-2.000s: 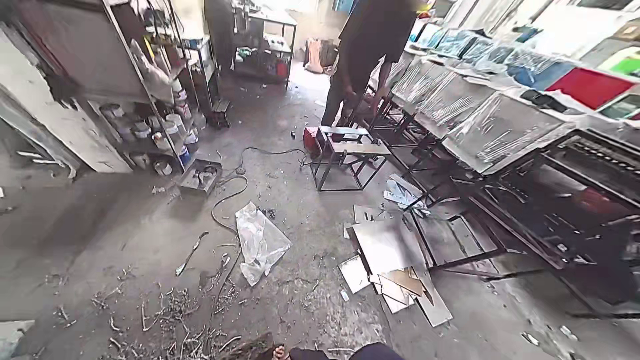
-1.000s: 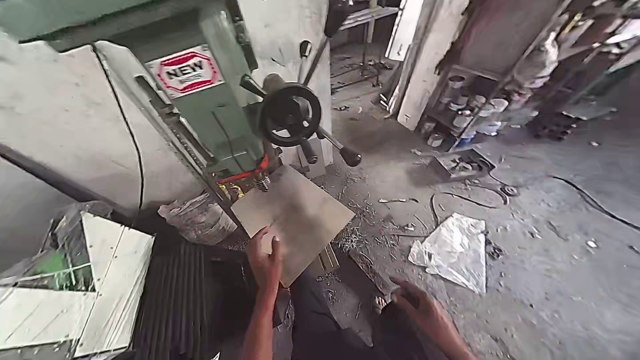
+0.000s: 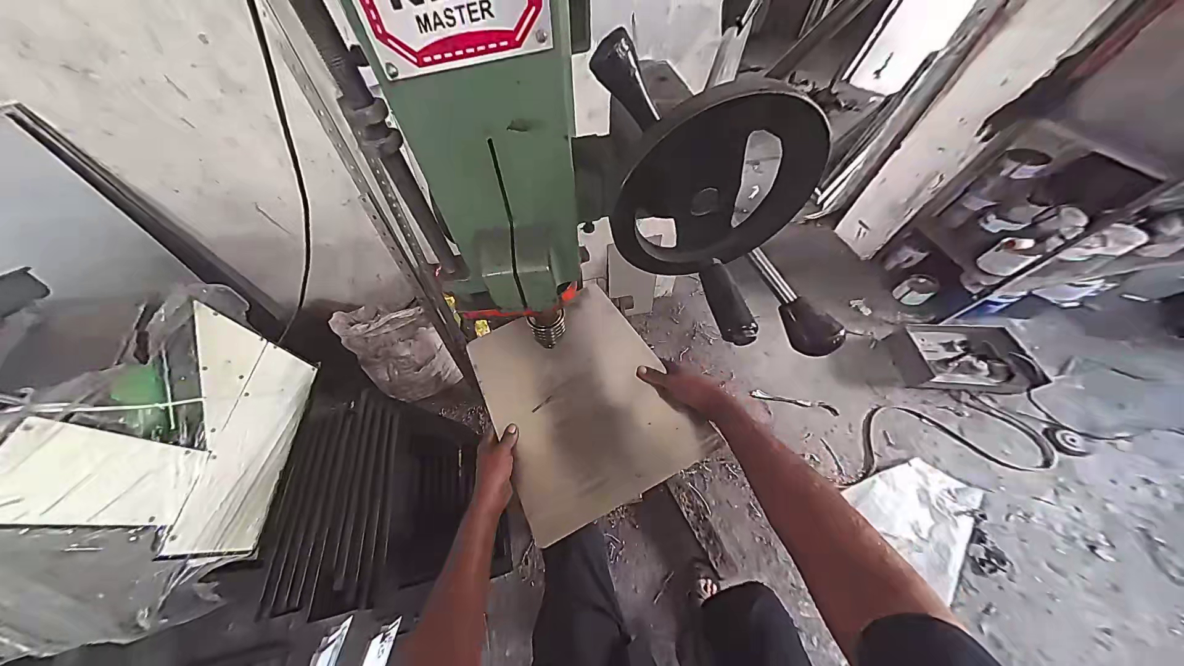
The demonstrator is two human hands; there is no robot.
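A flat rectangular tan sheet (image 3: pixel 601 425) lies tilted beneath the spindle (image 3: pixel 548 328) of a green drill press (image 3: pixel 481 157). My left hand (image 3: pixel 497 462) grips the sheet's left edge, thumb on top and fingers hidden below. On the opposite edge, my right hand (image 3: pixel 680 387) holds the sheet the same way. The black handwheel (image 3: pixel 721 176) and the knobbed feed levers (image 3: pixel 812 326) stand to the right of the press head, above my right hand. What supports the sheet underneath is mostly hidden.
Dark metal bars (image 3: pixel 333 499) and white panels in plastic (image 3: pixel 240 416) lie at the left. A metal tray (image 3: pixel 971 356), a cable (image 3: pixel 869 435) and a plastic sheet (image 3: pixel 925 518) are on the floor at the right, with metal shavings around. A shelf (image 3: pixel 1027 222) holds containers.
The view has swung from the workshop floor to the drill press. Since one second ago, my right hand has come from beside my leg to the sheet's right edge.
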